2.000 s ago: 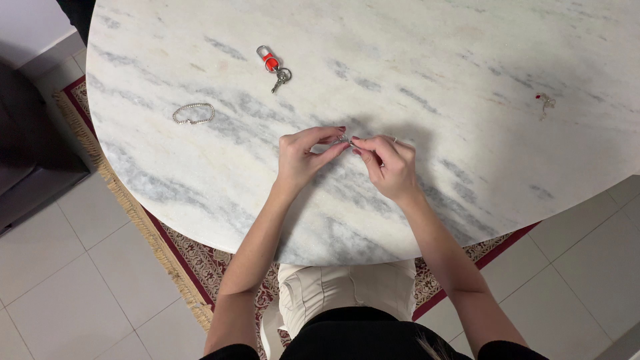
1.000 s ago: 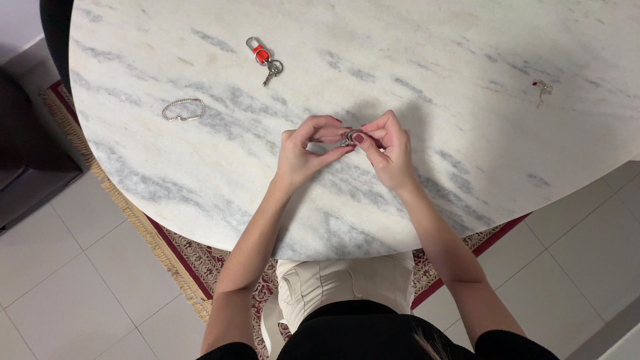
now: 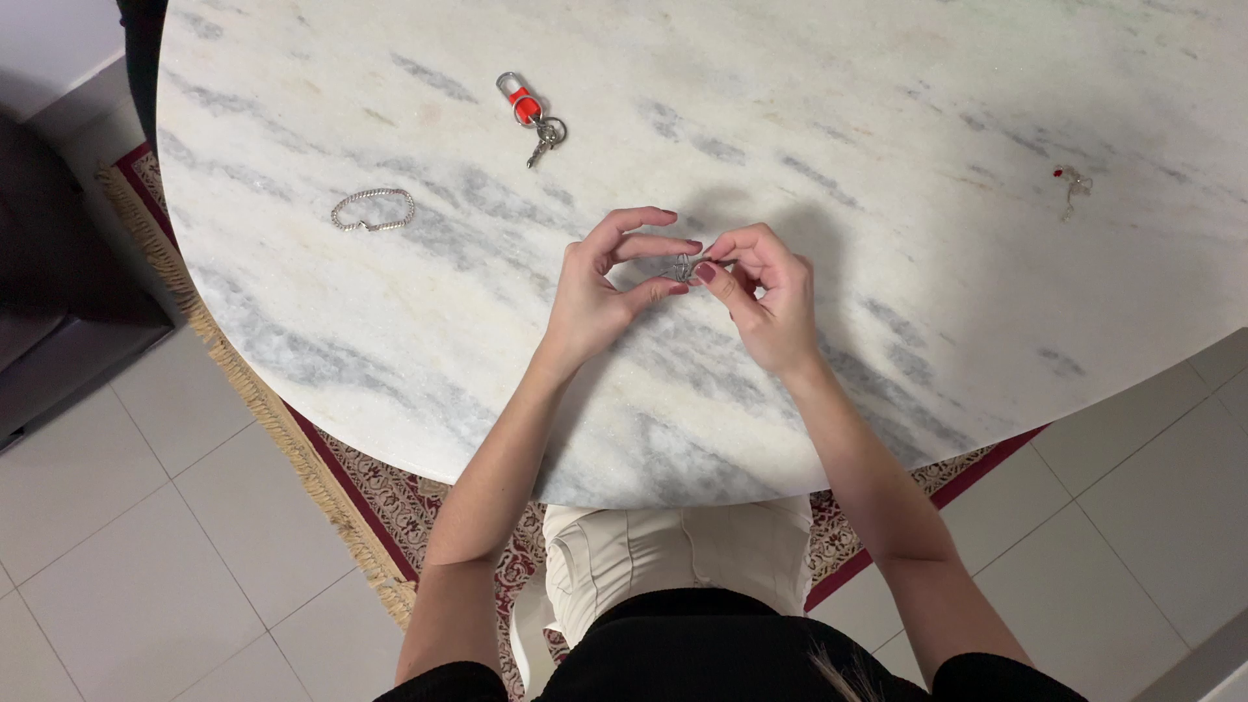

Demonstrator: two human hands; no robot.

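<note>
My left hand (image 3: pixel 604 283) and my right hand (image 3: pixel 765 292) meet above the marble table near its front edge. Between them is a small silver-coloured metal piece (image 3: pixel 682 269), too small to name surely. The thumb and index finger of my right hand pinch its right side. The left thumb and fingers stand around its left side, and whether they grip it is unclear. A silver chain bracelet (image 3: pixel 372 211) lies in an open loop to the left. Farther back rests a keyring with a red tag and clip (image 3: pixel 526 105), a key attached.
The round marble table (image 3: pixel 439 390) curves towards my body. At its right lies a fine chain with a red bead (image 3: pixel 1072 183). A fringed patterned rug (image 3: pixel 361 468) is on the tiled floor, and a dark leather seat (image 3: pixel 68 283) stands at the left.
The left fingers have spread wider around the metal piece, which shows more between the hands than two seconds ago. The bracelet, keyring and fine chain have stayed put on the table.
</note>
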